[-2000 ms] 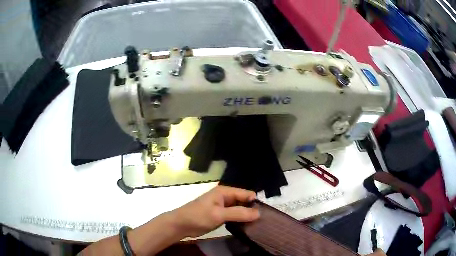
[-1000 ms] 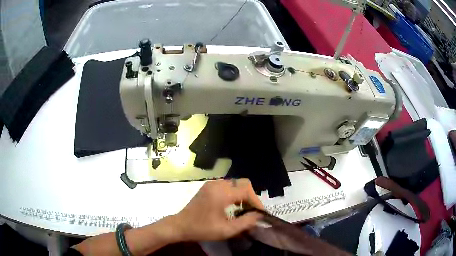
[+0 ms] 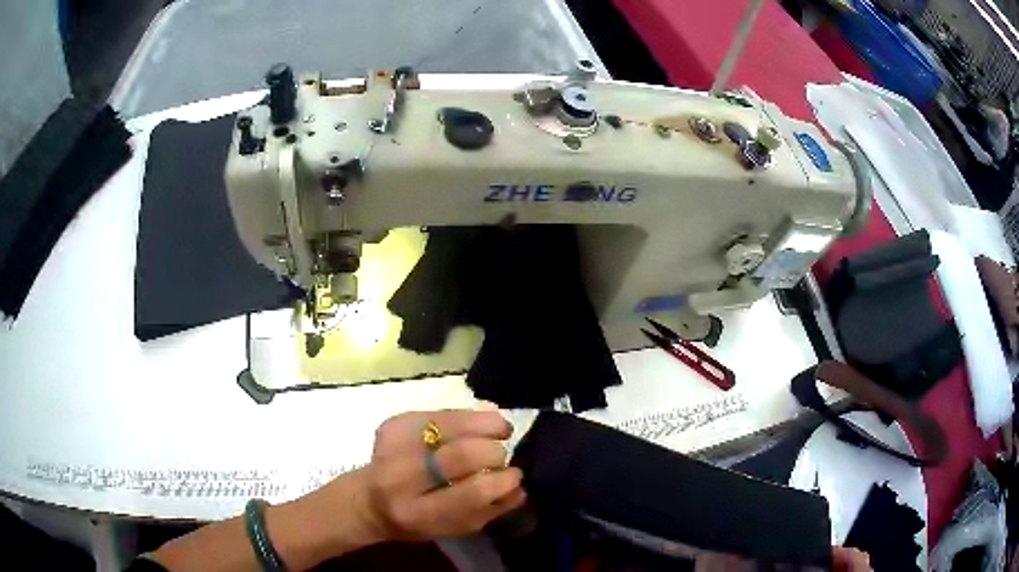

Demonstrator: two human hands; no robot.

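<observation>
My left hand [image 3: 445,475] grips the left end of a long strip [image 3: 682,492] in front of the machine, black face up, with a brownish edge low down. My right hand [image 3: 851,559] shows only as fingertips at the strip's right end, cut off by the bottom edge. The cream sewing machine [image 3: 447,168] stands behind, its presser foot [image 3: 326,302] lit yellow. Small black tabs [image 3: 525,313] lie in a pile under the machine arm. A black panel [image 3: 196,235] lies left of the needle.
Thread snips [image 3: 698,358] lie right of the arm. Stacked black panels [image 3: 62,201] lie far left. A brown-black band loop [image 3: 883,419] and small dark pieces [image 3: 885,531] are on a white round surface at right. Folded dark material [image 3: 894,313] lies on red cloth. A translucent bin [image 3: 335,39] stands behind.
The strip has turned from its brownish face to its black face and is stretched out to the right. My left hand has shifted slightly left. The view has moved a little.
</observation>
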